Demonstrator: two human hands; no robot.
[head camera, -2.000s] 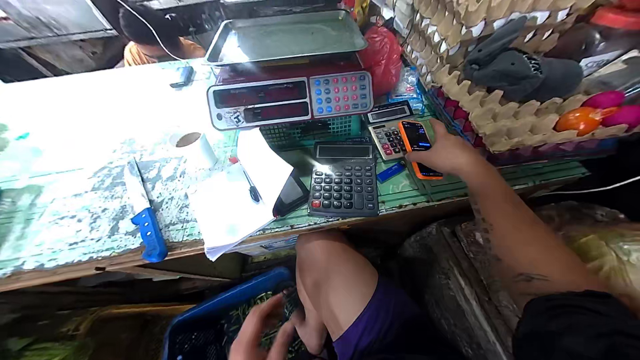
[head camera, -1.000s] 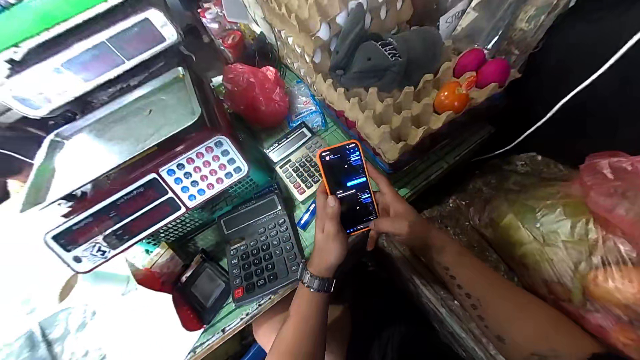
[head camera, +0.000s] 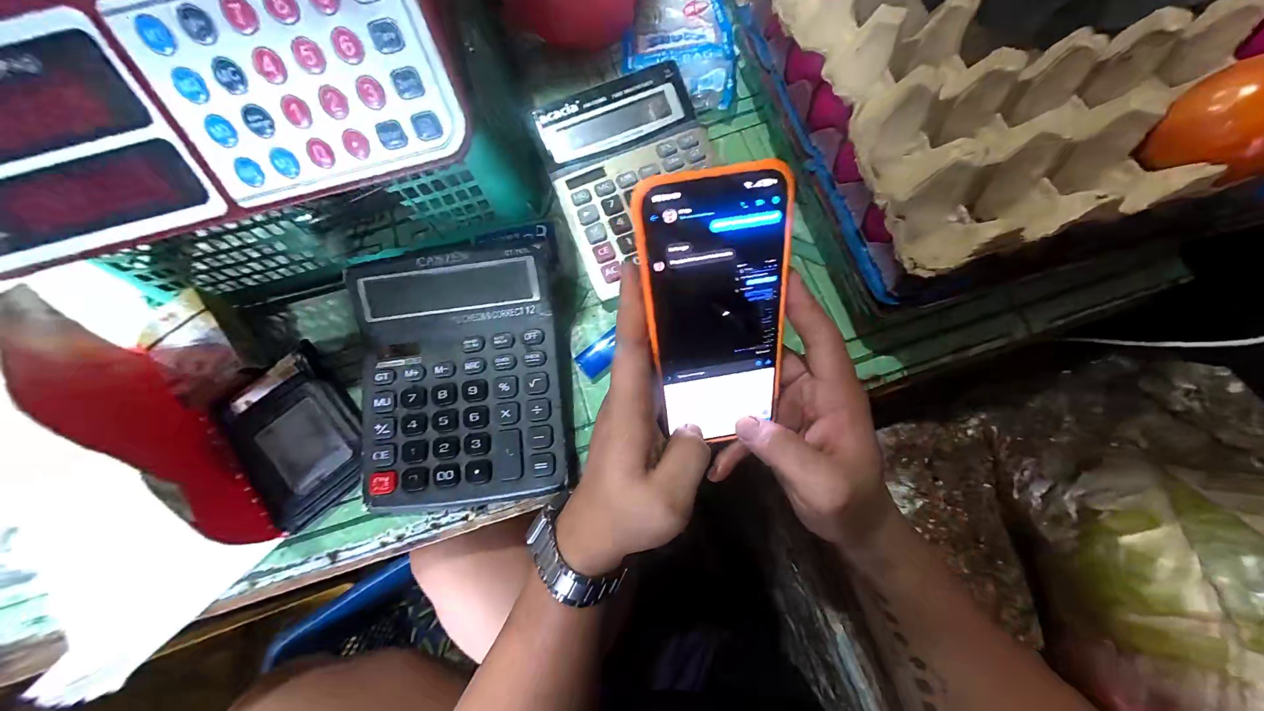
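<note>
A smartphone in an orange case is held upright between my two hands, its lit screen towards me. My left hand, with a metal-band wristwatch, grips the phone's left edge, its thumb at the bottom of the screen. My right hand closes round the right edge, thumb also at the lower screen. Behind the phone lies a beige desk calculator, partly hidden. A large black calculator rests left of my left hand. Between them is a blue object, mostly covered.
A price-computing scale stands at the upper left above a green plastic basket. A black wallet lies near red material and white paper. Stacked egg trays occupy the upper right. Plastic-wrapped produce is at the lower right.
Two seconds ago only my right hand was on the phone, over the counter, and my left was low near my leg. Now both hold it, and a white area shows low on its screen. The view has moved closer.
</note>
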